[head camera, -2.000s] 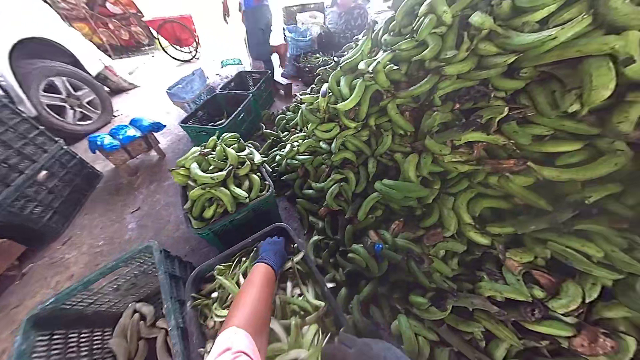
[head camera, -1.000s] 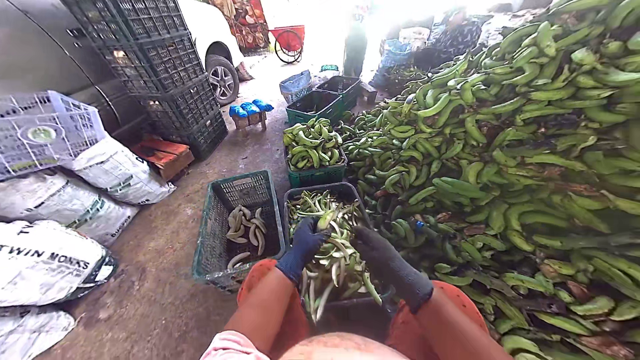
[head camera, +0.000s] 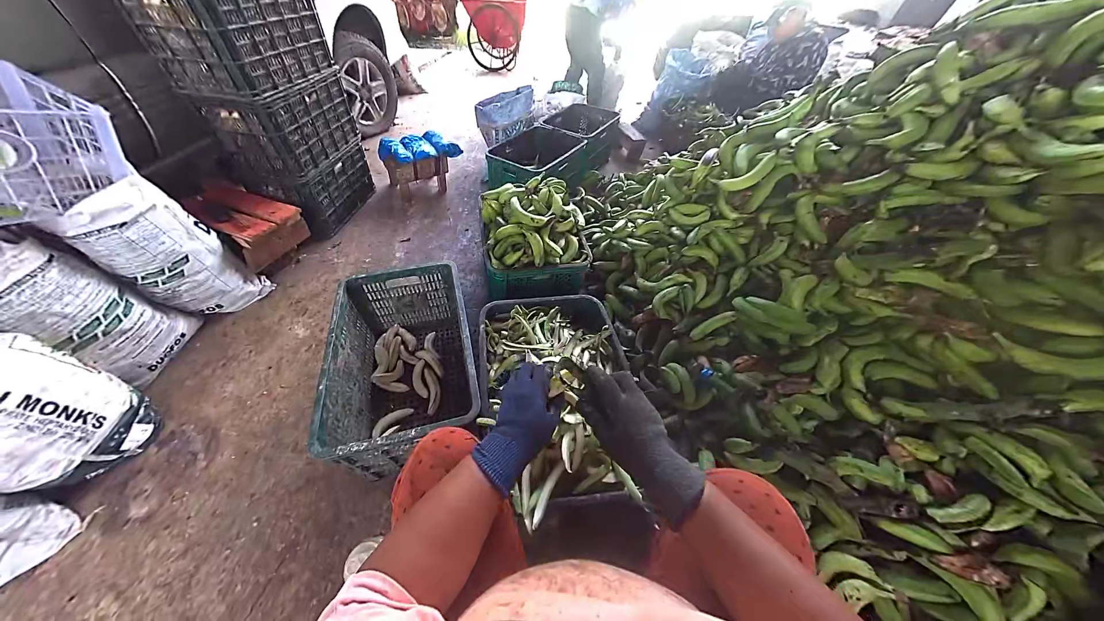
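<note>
My left hand (head camera: 523, 416), in a blue knit glove, is over a dark crate (head camera: 611, 315) of plantain peels (head camera: 543, 332). Its fingers are curled, but what they hold is not plain. Opposite it, my right hand (head camera: 628, 423), in a dark grey glove, has its fingertips near a yellowish green piece between the hands; whether it grips it cannot be told. Left of that crate stands a green plastic crate (head camera: 326, 379) with several peeled plantains (head camera: 412, 362) at its bottom. Behind is a green crate (head camera: 536, 281) heaped with unpeeled green plantains (head camera: 530, 222).
A large heap of green plantains (head camera: 862, 259) fills the right side. Stacked black crates (head camera: 285, 129), white sacks (head camera: 164, 241) and an orange wooden stool (head camera: 250, 220) stand left. Farther back are blue bags (head camera: 418, 147) on a small stool, dark green crates (head camera: 535, 153) and a person (head camera: 586, 52).
My left hand reached into the peel crate two seconds ago; both hands are now close together above it. Since one second ago, my right hand has come nearer the left. The view has shifted greatly.
</note>
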